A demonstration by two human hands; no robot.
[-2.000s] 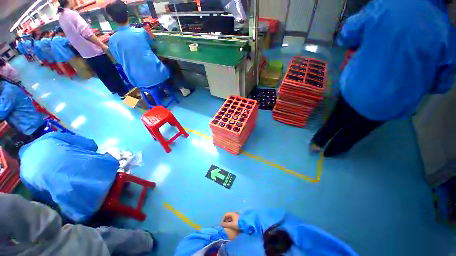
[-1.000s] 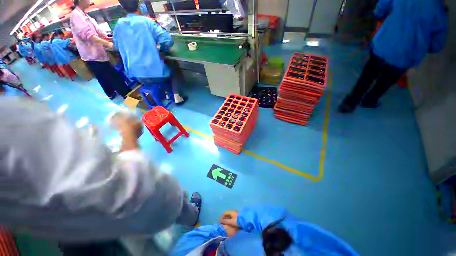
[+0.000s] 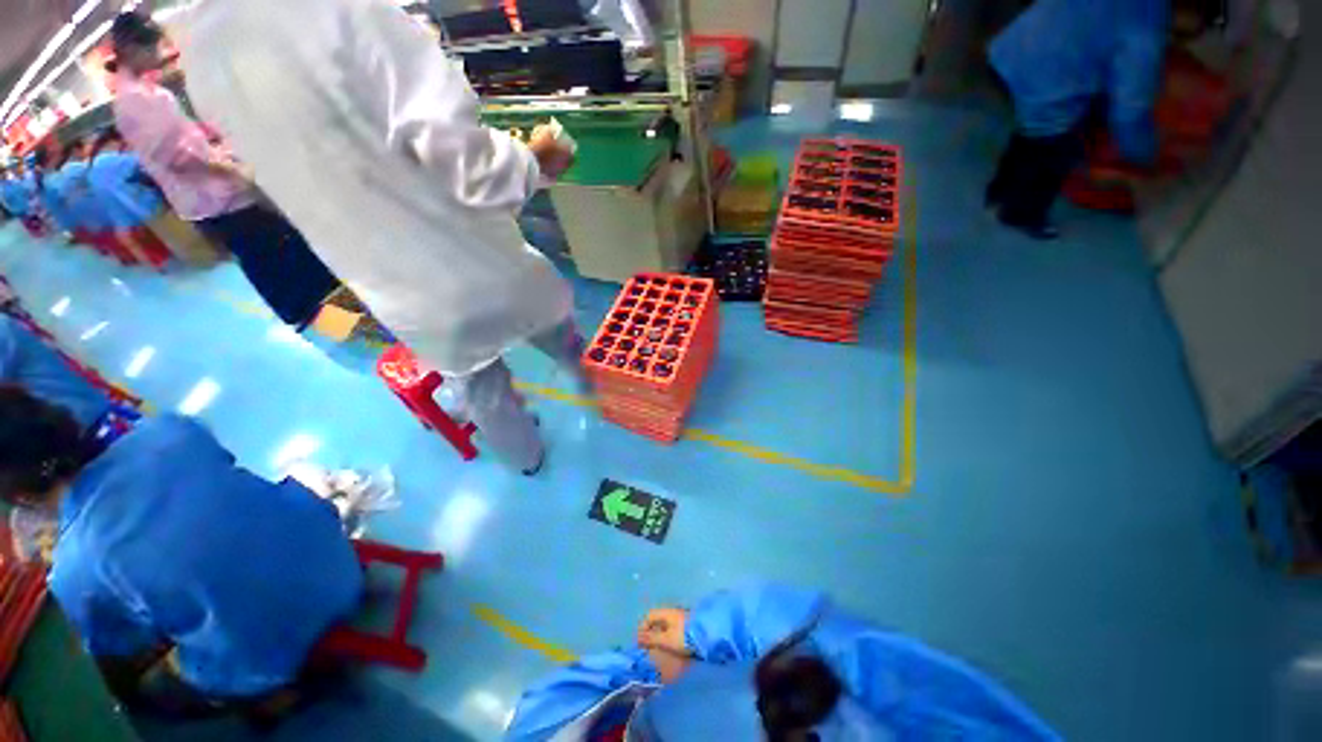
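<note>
My right hand (image 3: 666, 629) and my left hand (image 3: 668, 663) rest together at the bottom centre, in front of my blue sleeves. They are small, partly overlap, and show no held object; their finger positions are unclear. Ahead, a stack of orange-red trays (image 3: 654, 329) stands on the floor, its round pockets holding dark parts. A taller orange-red tray stack (image 3: 842, 186), with dark parts on top, stands behind it to the right. A black tray (image 3: 737, 270) lies between and behind them.
A person in a white coat (image 3: 389, 189) stands ahead left by a red stool (image 3: 412, 380). A person in blue (image 3: 210, 544) sits at left. Another bends over orange-red items (image 3: 1160, 138) at far right. A green bench (image 3: 616, 152) stands behind; a floor arrow sign (image 3: 632, 510) lies ahead.
The person in the pale coat has moved from the near left to beside the bench. The far-right person now bends over orange-red items. The view has shifted slightly; my hands remain together.
</note>
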